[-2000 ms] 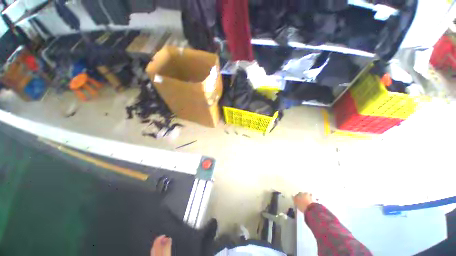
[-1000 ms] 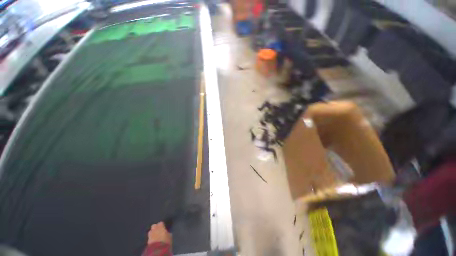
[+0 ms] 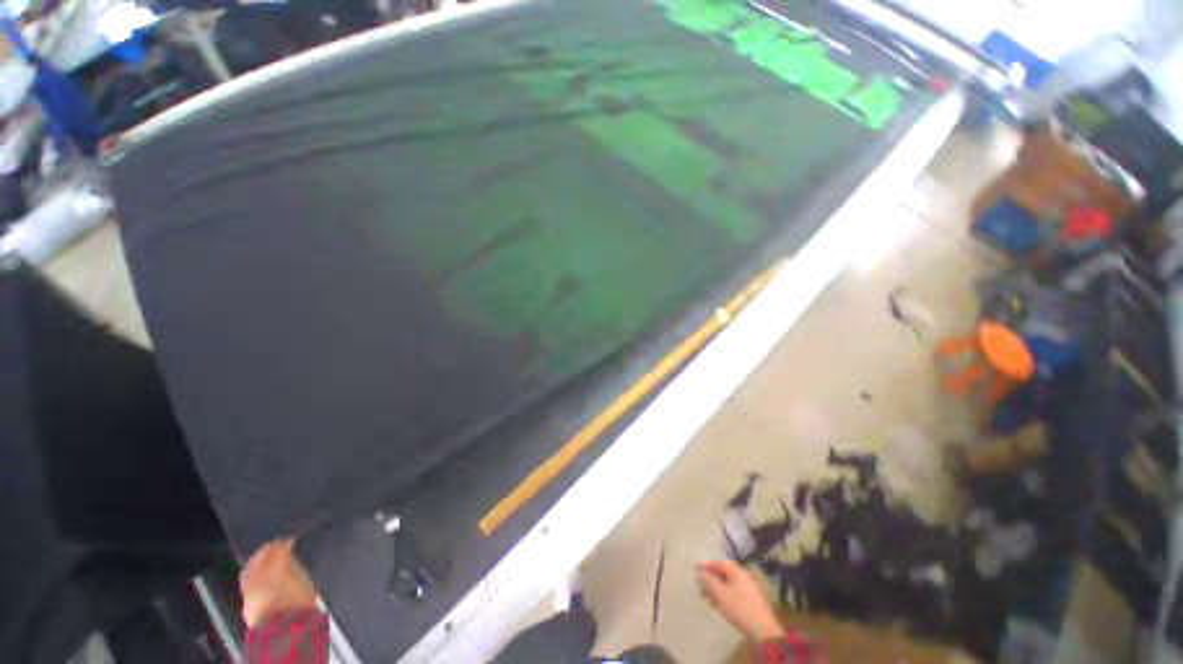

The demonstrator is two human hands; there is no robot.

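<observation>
The black cloth lies over the cutting table with a few wrinkles, and green projected shapes cover its middle and far part. My left hand is at the cloth's near corner with its fingers closed on the edge; the fingertips are partly hidden. My right hand is over the floor right of the table, loosely curled, with nothing visible in it. Dark-handled scissors lie on the bare table strip right of my left hand. A long tan wooden strip lies beside the cloth along the rail.
The pale side rail runs along the table's right edge. Black scraps and an orange stool are on the floor to the right. A large black sheet hangs beyond the table end at left.
The view has swung from the floor and boxes to the table's near end. My left hand is now at the cloth's corner, and my right hand shows again, now over the floor beside the rail.
</observation>
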